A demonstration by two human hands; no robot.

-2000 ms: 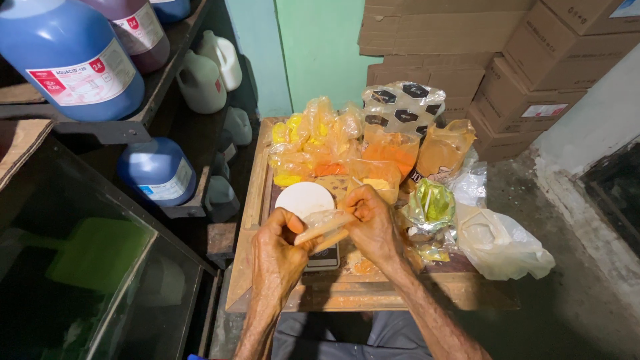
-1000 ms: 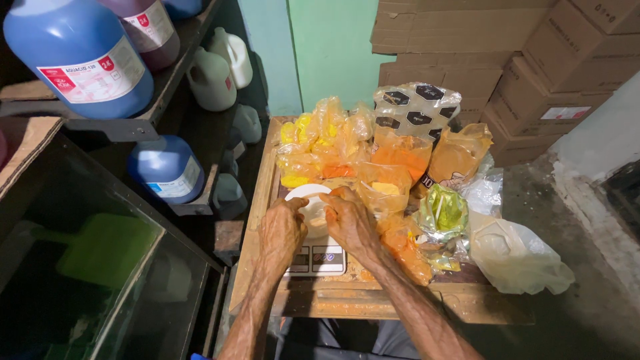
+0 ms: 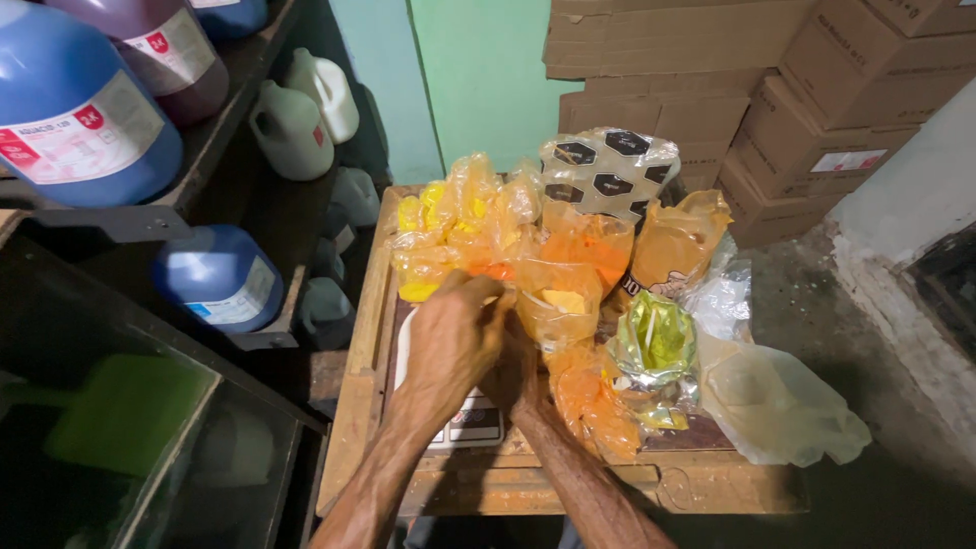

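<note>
My left hand (image 3: 457, 335) is held over a white kitchen scale (image 3: 467, 435), its fingers curled and close against my right hand (image 3: 515, 366), which is partly behind it. What the fingers hold, if anything, is hidden. Just right of the hands stands an open plastic bag of pale yellow powder (image 3: 560, 305). Behind it is a bag of orange powder (image 3: 587, 248). Bags with bright yellow contents (image 3: 419, 286) lie beyond my left hand. A bag with green powder (image 3: 657, 335) and an orange-stained bag (image 3: 591, 400) are at the right.
The wooden table (image 3: 564, 496) has a raised edge. At its right hangs a whitish plastic bag (image 3: 778, 396). Shelves on the left hold blue jugs (image 3: 217, 278) and white jugs (image 3: 293, 133). Cardboard boxes (image 3: 823, 145) are stacked behind on the right. A glass-sided case (image 3: 152, 450) stands lower left.
Two seconds ago both hands held a small clear bag over the scale; a second ago they were at its round white plate. They have since moved slightly away from me, to the yellow bags.
</note>
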